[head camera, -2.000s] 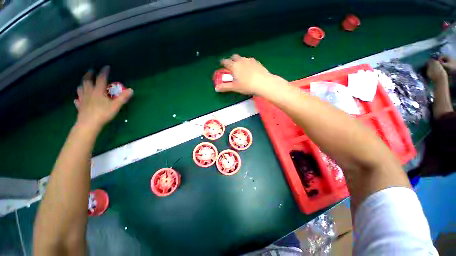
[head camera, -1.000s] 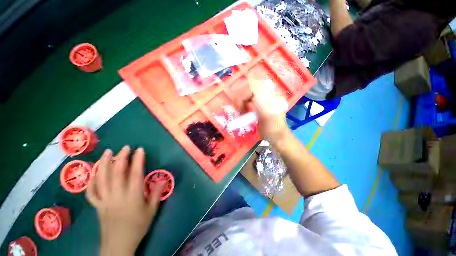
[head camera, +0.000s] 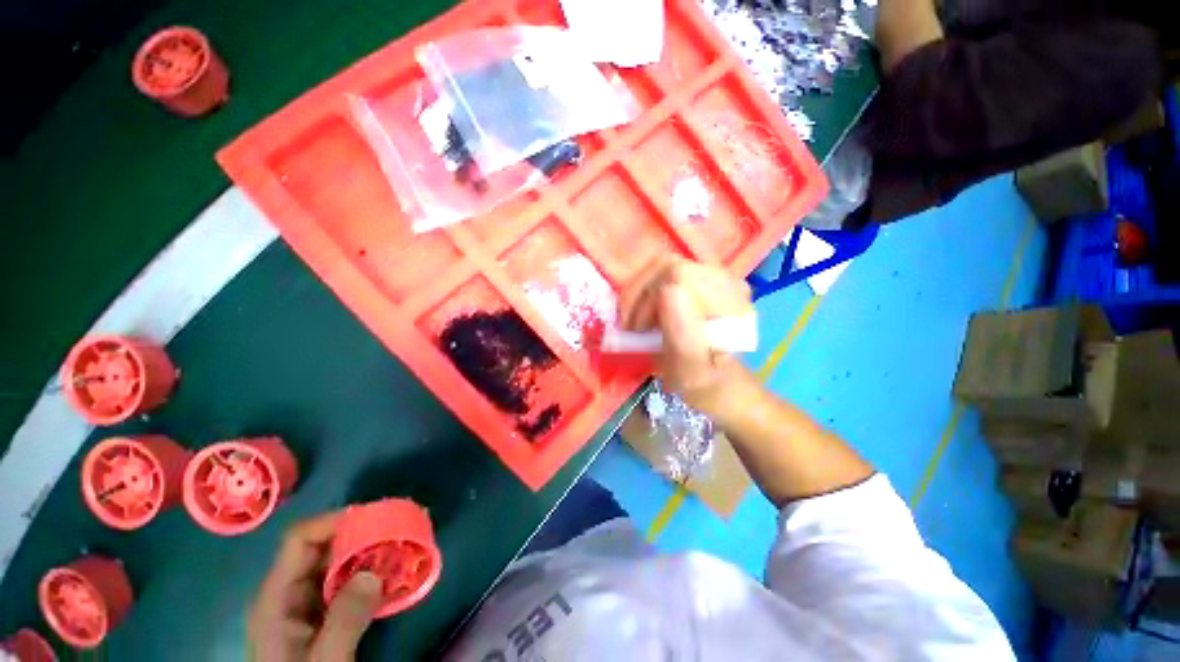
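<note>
My left hand holds a red-orange housing low in the picture, its spoked opening tilted toward me and my thumb over the opening. My right hand is closed round a white pen-shaped tool over the near edge of the red-orange parts tray. The tool's thin end points left, by the small white parts; its exact tip is hard to see. Small black parts lie in the near corner compartment.
Several spoked housings stand on the green bench at left. Another housing is on the belt beyond the pale strip. Zip bags and a white packet lie on the tray. A neighbouring person's dark sleeve is at upper right.
My left hand has taken hold of a housing. My right hand and the tool have shifted slightly nearer the tray's edge. The view has moved, so bench items appear further left.
</note>
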